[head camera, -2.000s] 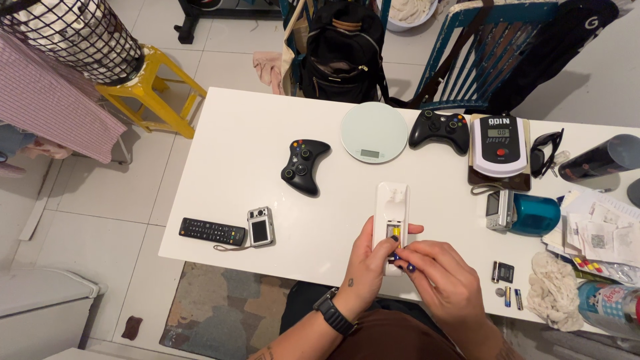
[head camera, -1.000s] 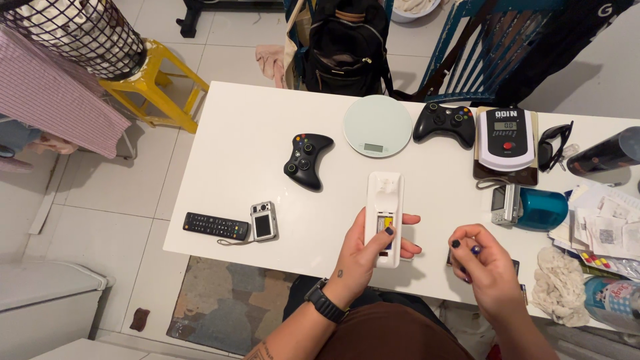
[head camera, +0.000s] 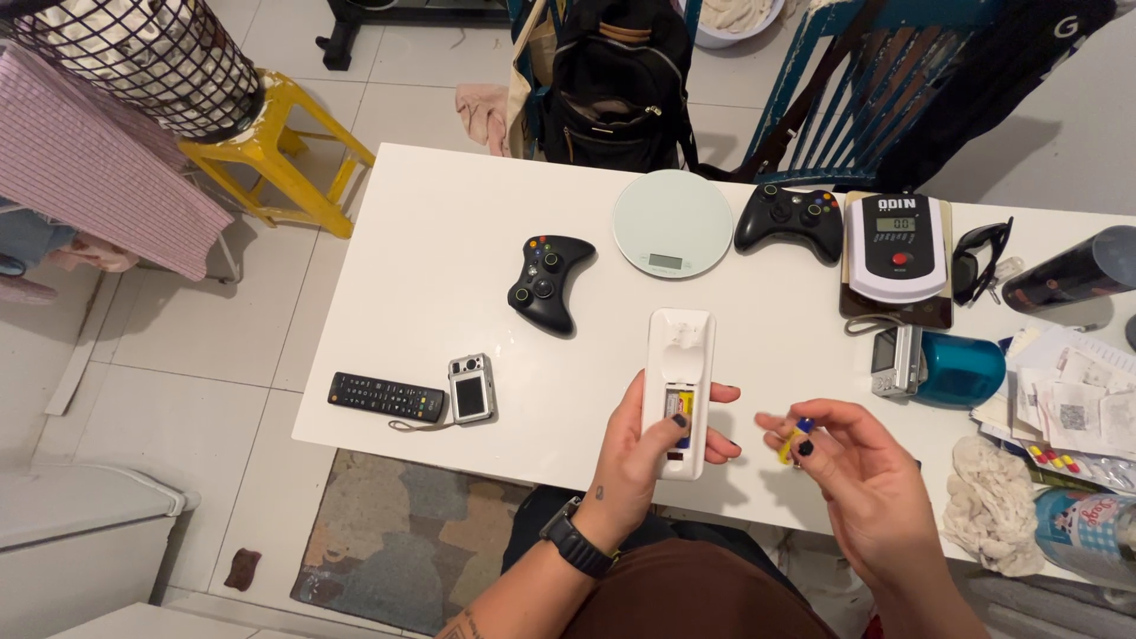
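Note:
My left hand (head camera: 635, 461) holds a white remote control (head camera: 682, 355) with its back up and its battery bay uncovered. Inside the bay a yellow-and-blue battery (head camera: 684, 406) shows beside a greyish surface, and my left thumb presses on the battery's lower part. To the right, above the table's front edge, my right hand (head camera: 856, 457) pinches another yellow-and-blue battery (head camera: 794, 441) between thumb and fingers, apart from the remote.
On the white table (head camera: 417, 222) lie game controllers (head camera: 548, 284), a round scale (head camera: 673, 222), a black remote (head camera: 386, 396), compact cameras (head camera: 470, 390), an exercise monitor (head camera: 896, 248), sunglasses (head camera: 981, 257), a dark tumbler (head camera: 1069, 271), a teal object (head camera: 963, 368), papers (head camera: 1069, 386), a crumpled cloth (head camera: 990, 506) and a bottle (head camera: 1087, 532).
My right hand has moved away from the remote to the right since the oldest frame. The battery in its fingers now shows plainly.

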